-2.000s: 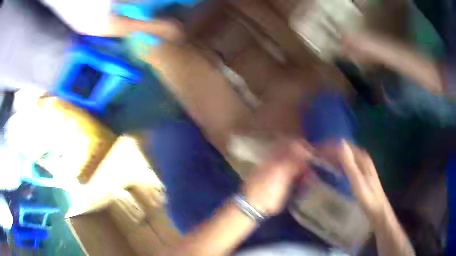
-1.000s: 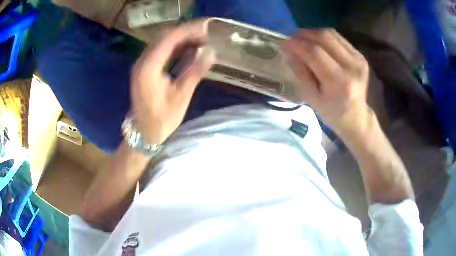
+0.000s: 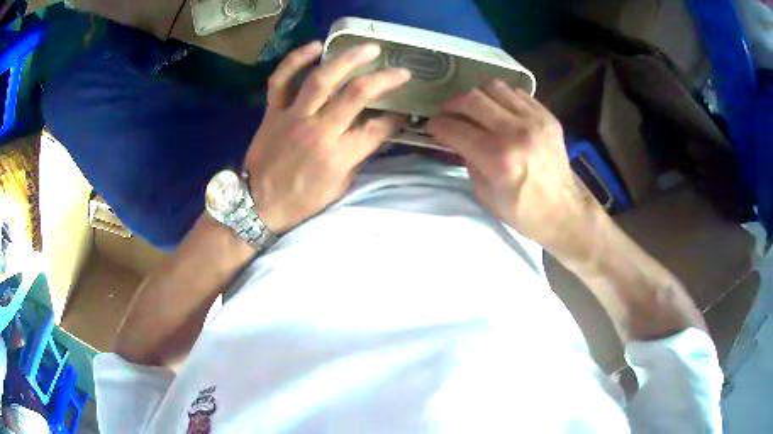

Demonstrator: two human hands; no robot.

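A cream-white plastic housing shell [image 3: 475, 80] is held over my lap, its open side with an oval ringed grille patch facing me. My left hand [image 3: 318, 131], with a metal watch on the wrist, grips the shell's left end, its fingers lying over the inside. My right hand [image 3: 508, 144] grips the right end and near long edge, fingers curled inside. The fingertips of both hands meet near the shell's near side, where a small dark opening shows. Whether a small part is between the fingers cannot be told.
Another pale shell [image 3: 236, 10] lies on a carton flap at the top left. An open carton [image 3: 106, 292] beside my left leg holds a pale shell [image 3: 108, 219]. More cartons [image 3: 670, 246] stand at the right with a blue framed object [image 3: 598, 176]. Blue stools [image 3: 42, 360] are at the left.
The shell has tilted, showing its far rim. My left hand has moved right over the shell's inside. My right hand has moved down and left to the near edge.
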